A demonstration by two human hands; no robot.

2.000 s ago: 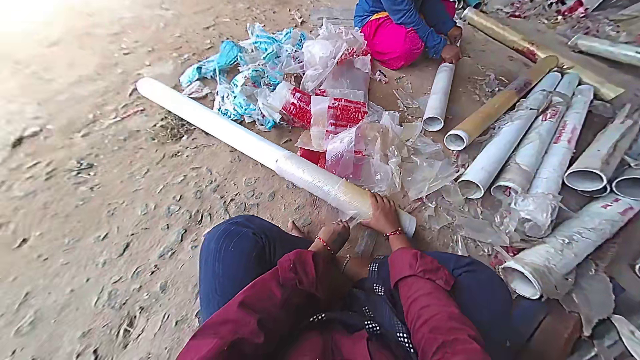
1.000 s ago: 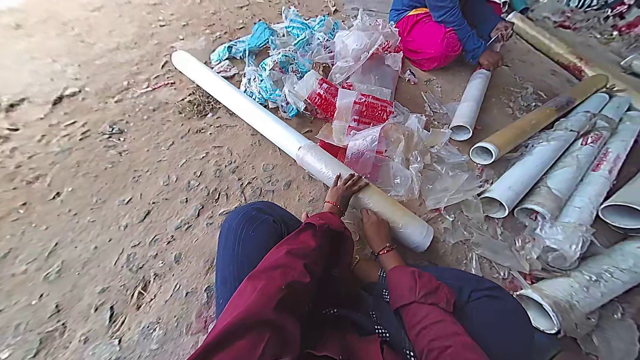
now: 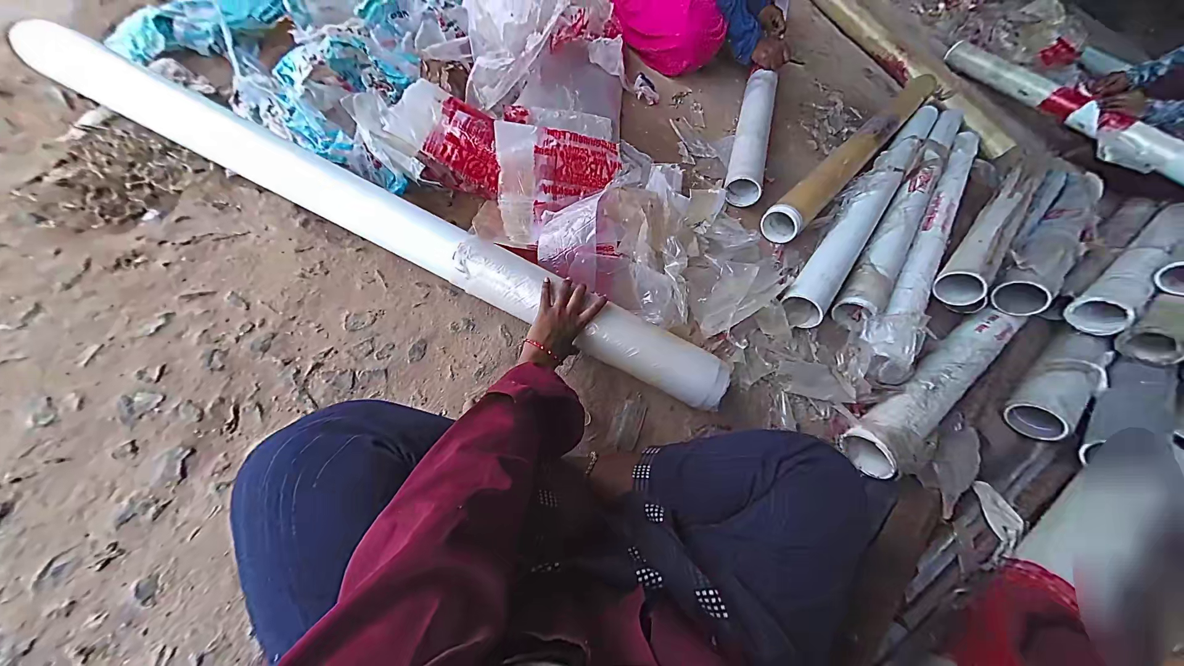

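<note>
A long white tube (image 3: 342,208), its near section wrapped in clear plastic film (image 3: 499,276), lies slantwise across the ground in front of my folded legs. My left hand (image 3: 560,322) rests palm down on the wrapped section, fingers spread over the top, near the tube's right end. A red bracelet circles that wrist. My right hand is out of view. Just beyond the tube lie crumpled clear plastic and red-printed plastic film (image 3: 564,166). Torn blue and white plastic (image 3: 342,69) is heaped farther left.
Several tubes, some film-covered (image 3: 856,236), lie at the right. A brown tube (image 3: 846,162) is beside them. Another person's hands (image 3: 770,42) touch a shorter white tube (image 3: 751,139); more hands (image 3: 1119,92) are at upper right. A blurred grey shape (image 3: 1124,546) fills the lower right.
My right hand, on the tube's near end one second ago, has left it and gone out of view. My left hand stays on the tube.
</note>
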